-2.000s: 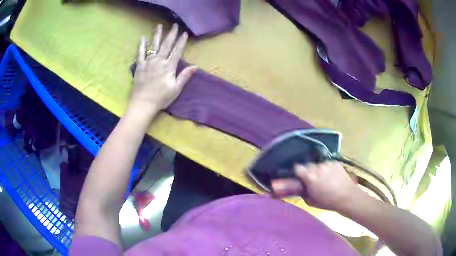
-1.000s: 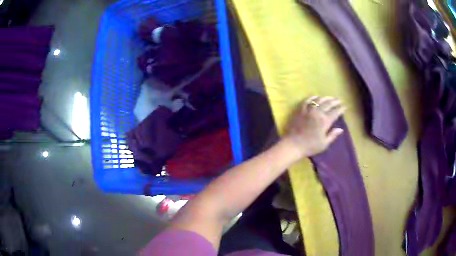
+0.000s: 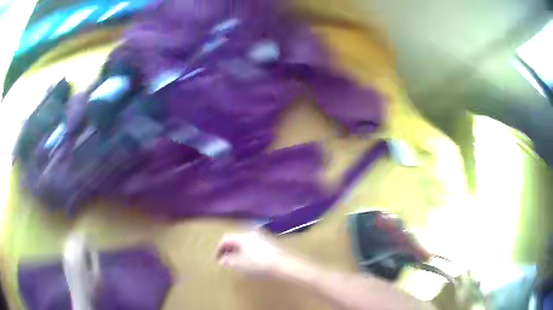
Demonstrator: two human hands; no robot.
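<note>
The view is strongly blurred. A purple garment piece (image 3: 121, 281) lies flat on the yellow table at the lower left. My left hand (image 3: 82, 266) is a pale blur over this piece; its fingers and grip cannot be made out. My right hand (image 3: 245, 251) is over the yellow cloth near the centre, fingers curled, away from the iron; whether it holds anything is too blurred to tell. The dark iron (image 3: 382, 242) stands at the right.
A large heap of purple fabric (image 3: 230, 145) with dark and pale bundles (image 3: 103, 133) fills the far side of the table. A narrow purple strip (image 3: 358, 172) curves at its right. Hoses (image 3: 439, 266) run behind the iron.
The view has swung from the blue basket to the fabric heap. My right hand, on the iron two seconds ago, is now off it. The iron is set down at the right.
</note>
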